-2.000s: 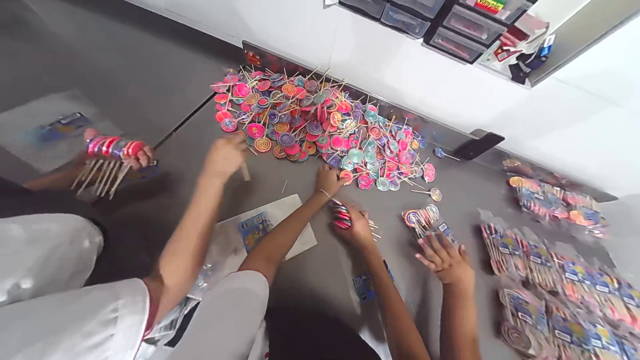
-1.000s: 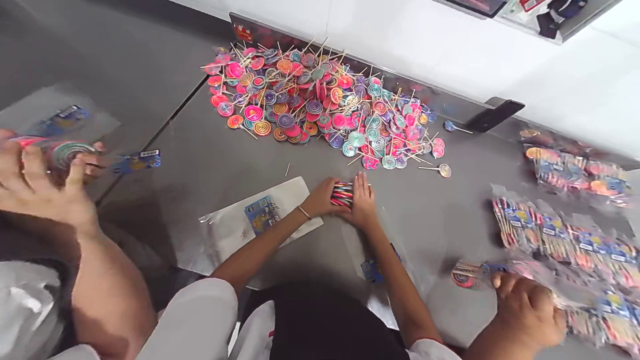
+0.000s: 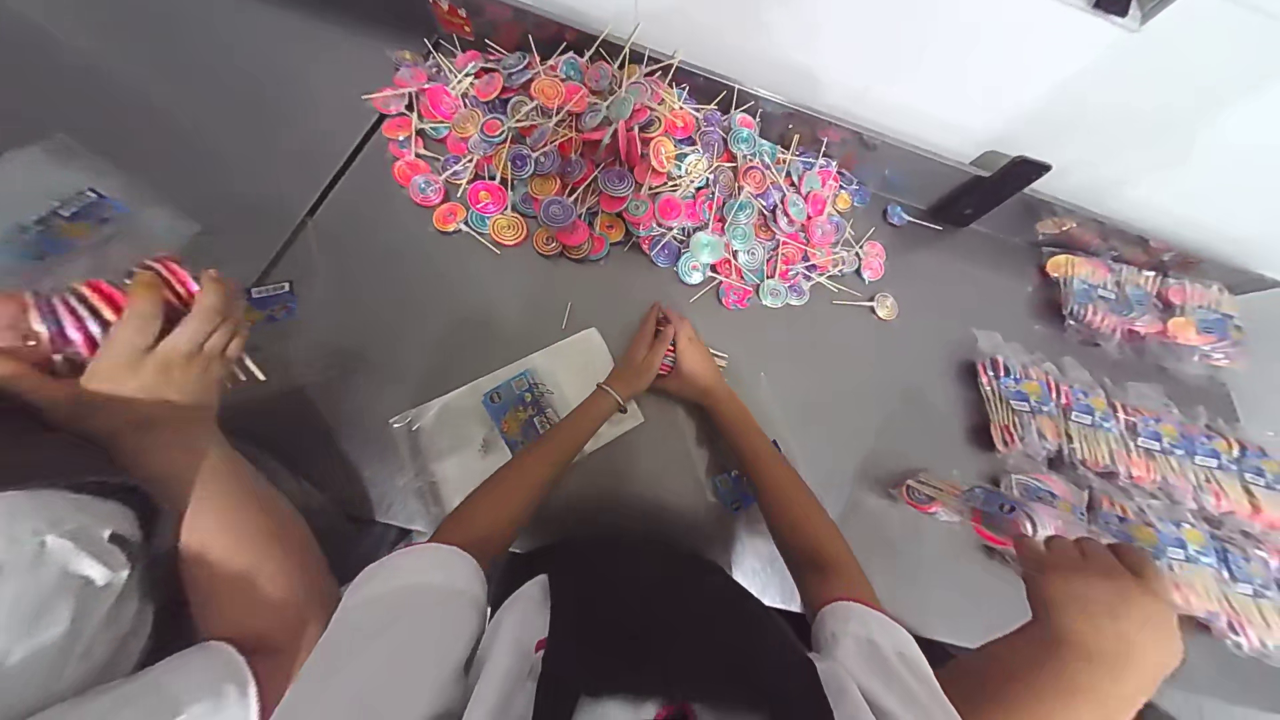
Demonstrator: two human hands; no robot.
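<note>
My left hand (image 3: 637, 355), with a bracelet at its wrist, and my right hand (image 3: 692, 362) are cupped together around a small bundle of lollipops (image 3: 667, 356). Red-striped edges show between the palms, and a few sticks poke out to the right. Beyond my hands lies a large heap of spiral lollipops (image 3: 600, 170) in many colours. Left of my left wrist, a blue printed card (image 3: 520, 408) rests on white sheets (image 3: 470, 435) with clear plastic bags. Another blue card (image 3: 733, 490) lies under clear plastic beside my right forearm.
A co-worker's hands (image 3: 165, 335) at the left hold a row of lollipops. On the right, another co-worker's hand (image 3: 1095, 610) touches bagged lollipops (image 3: 1000, 510), near rows of filled bags (image 3: 1150, 440). A black phone-like object (image 3: 990, 192) leans at the table's back edge. One loose lollipop (image 3: 884, 306) lies nearby.
My left hand has come from the heap's edge to my right hand, and both now enclose the bundle. The right co-worker's hand has moved right with a bag. The left co-worker's reaching hand has withdrawn to their bundle.
</note>
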